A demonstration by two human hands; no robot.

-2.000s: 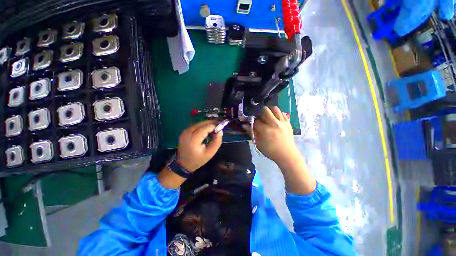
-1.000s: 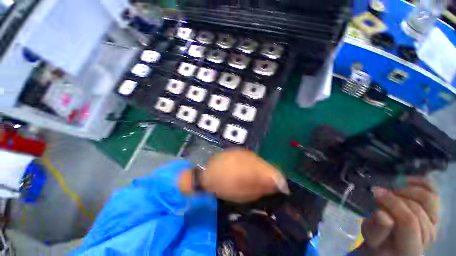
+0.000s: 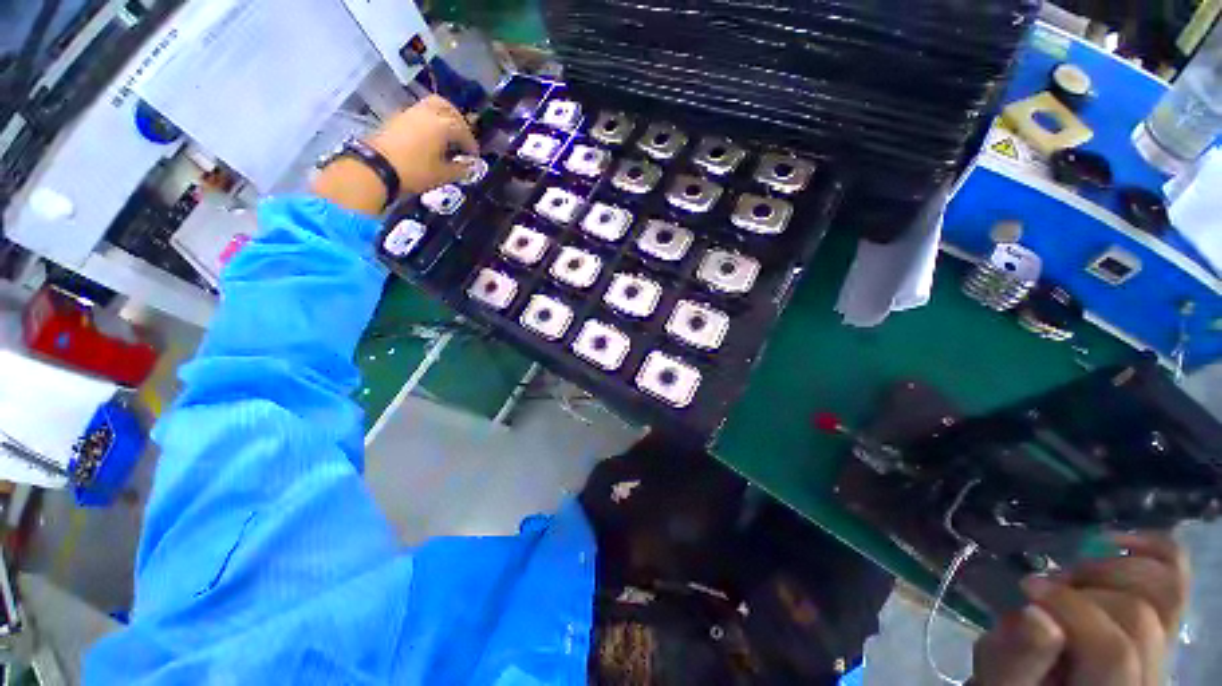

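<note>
The black blister tray (image 3: 724, 402) lies in front, with rows of silver-white square housings (image 3: 667, 378), each with a round centre hole. My left hand (image 3: 426, 145) reaches over the tray's far left part. Its fingertips are at a housing (image 3: 469, 169) in the left column, beyond two others. Whether they grip anything is hidden. My right hand (image 3: 1092, 619) is at the lower right, cut off by the edge, with fingers curled beside the black clamp fixture (image 3: 1072, 456). What it may hold cannot be made out. The red handle grip is not visible.
Black stacked trays (image 3: 791, 81) stand behind the tray, with a hanging white sheet (image 3: 887, 279) beside them. A blue case (image 3: 1072, 241) and a finned metal block (image 3: 1002, 276) are at the back right. A pale tube (image 3: 942, 590) loops from the fixture.
The view has swung left since the oldest frame. My left hand has moved from the fixture to the tray's far left column. My right hand remains near the fixture, now lower right in view.
</note>
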